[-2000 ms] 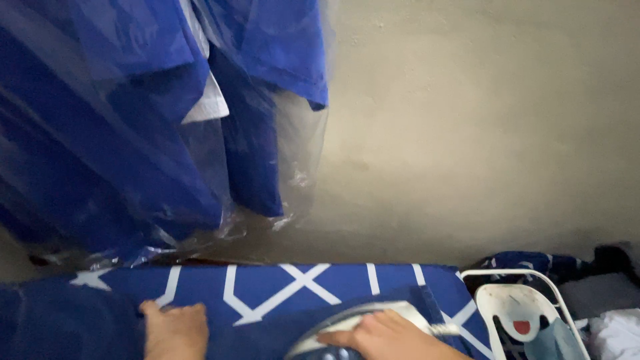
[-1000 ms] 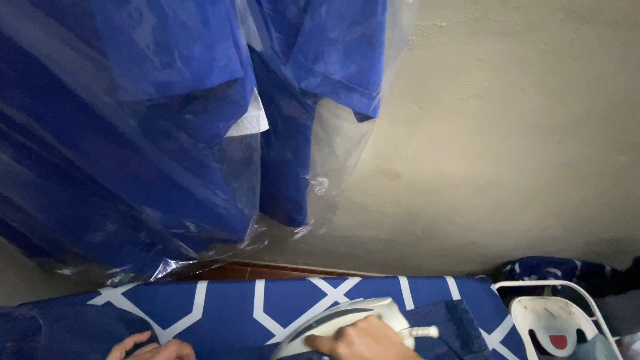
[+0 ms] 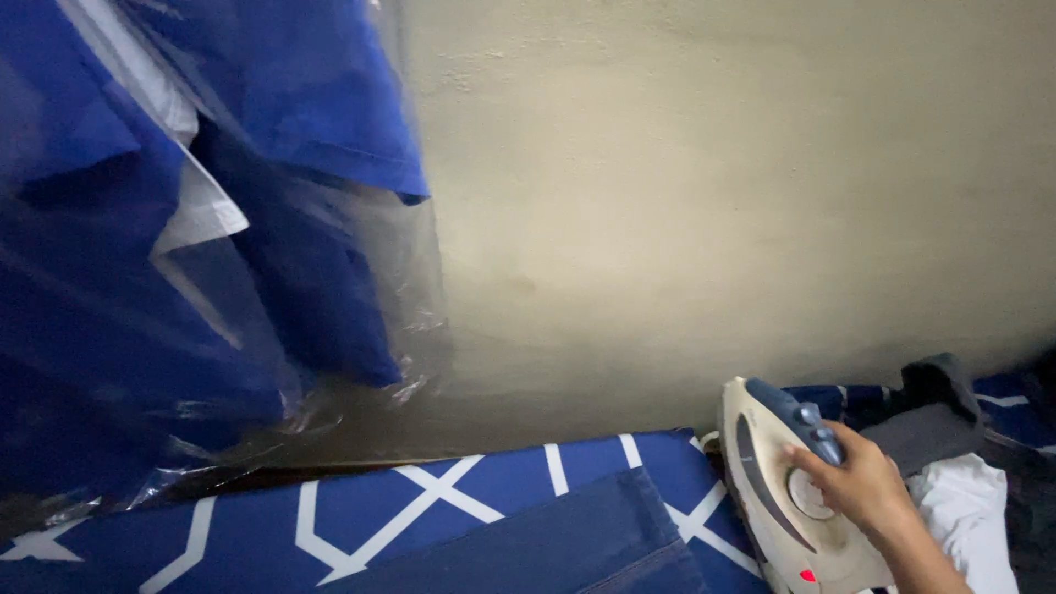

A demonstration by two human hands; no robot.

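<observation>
My right hand [image 3: 862,478] is closed around the handle of a white and blue clothes iron [image 3: 775,487], which stands tilted up at the right end of the ironing board, its tip toward the wall and a red light lit near its heel. Left of the iron, a dark blue garment [image 3: 577,540] lies flat on the board's blue cover with white lines [image 3: 429,495]. My left hand is outside the view.
Blue garments [image 3: 330,99] in clear plastic covers hang at the left, down to the board's far edge. A bare plaster wall [image 3: 660,206] rises behind. Beyond the iron at the right lie a white cloth [image 3: 965,511] and a dark grey cloth [image 3: 932,429].
My right hand has carried the iron from the garment to the board's right end and tipped it up. My left hand, seen at the lower left before, has left the view.
</observation>
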